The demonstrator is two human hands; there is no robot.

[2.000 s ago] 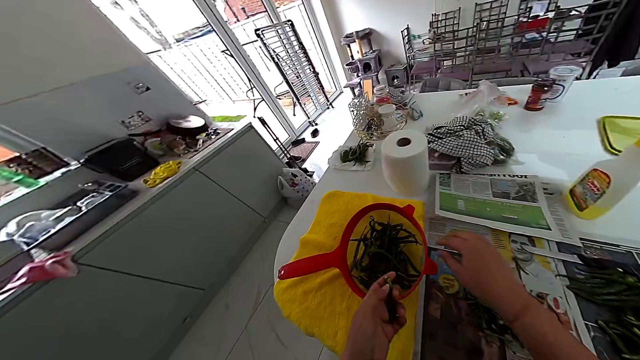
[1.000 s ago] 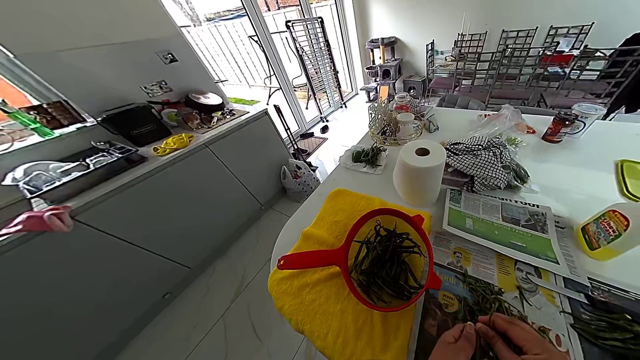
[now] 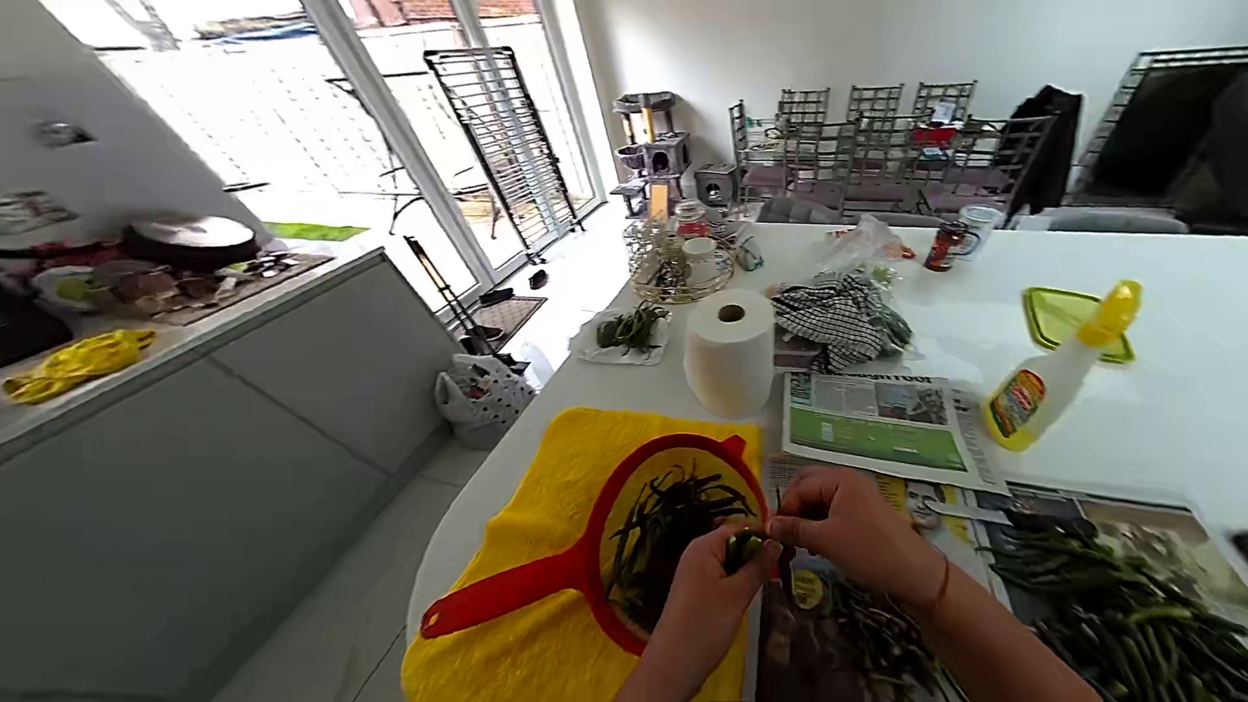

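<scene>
A red-rimmed strainer (image 3: 592,546) with a long handle lies on a yellow cloth (image 3: 546,468) and holds dark green bean pods. Over its right edge, my left hand (image 3: 717,575) grips a few green pods. Close beside it, my right hand (image 3: 829,517) pinches a thin dark piece between thumb and fingers; exactly what it is cannot be made out. Under and beyond my right forearm, trimmings (image 3: 882,634) lie on newspaper. A pile of green bean pods (image 3: 1131,604) rests on the newspaper at the lower right, with a knife (image 3: 965,511) near it.
A paper towel roll (image 3: 729,361) stands behind the strainer. Beyond are a checked cloth (image 3: 834,317), a folded newspaper (image 3: 882,429), a spray bottle (image 3: 1058,375), a green lid (image 3: 1048,317) and leafy greens on a small white sheet (image 3: 624,353).
Both hands have moved from above the newspaper, where they were one second ago, to the strainer's right edge. The view has shifted to the right.
</scene>
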